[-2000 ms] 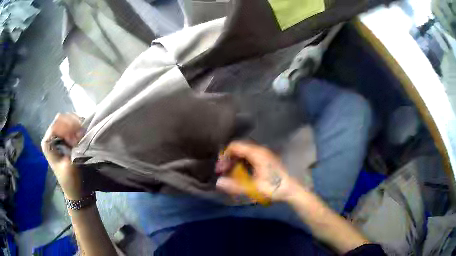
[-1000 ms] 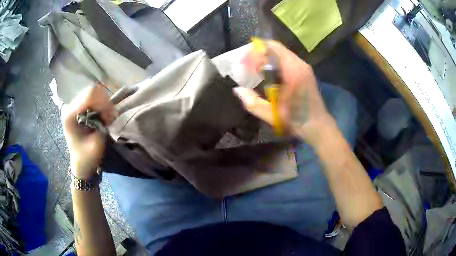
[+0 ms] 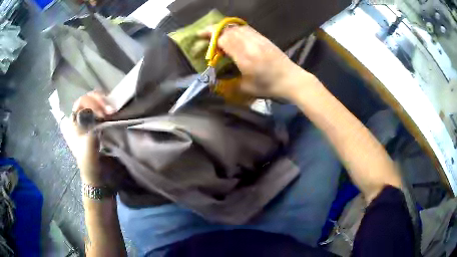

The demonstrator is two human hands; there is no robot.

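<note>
A grey-brown garment piece [image 3: 215,150] lies bunched over the wearer's blue-jeaned knees. My left hand [image 3: 92,113] is closed on its gathered left edge. My right hand [image 3: 260,62] holds scissors [image 3: 195,90] with yellow handles; the silvery blades point down and left above the cloth. Whether the blades are parted is hard to tell. A yellow-green piece [image 3: 200,35] on brown cloth shows beside and under my right hand, and some of its fingers seem to touch it. The fingertips are partly hidden.
Grey-beige pieces [image 3: 82,60] hang at the upper left. A white table [image 3: 396,75] with a tan edge curves along the right. Loose taupe cloth [image 3: 438,226] lies at the lower right. A blue sheet [image 3: 27,216] is on the floor at left.
My right hand has moved up and left with the scissors, beside the yellow-green piece, which has shifted left and is creased. The garment piece is more bunched on the lap. My left hand still grips its edge.
</note>
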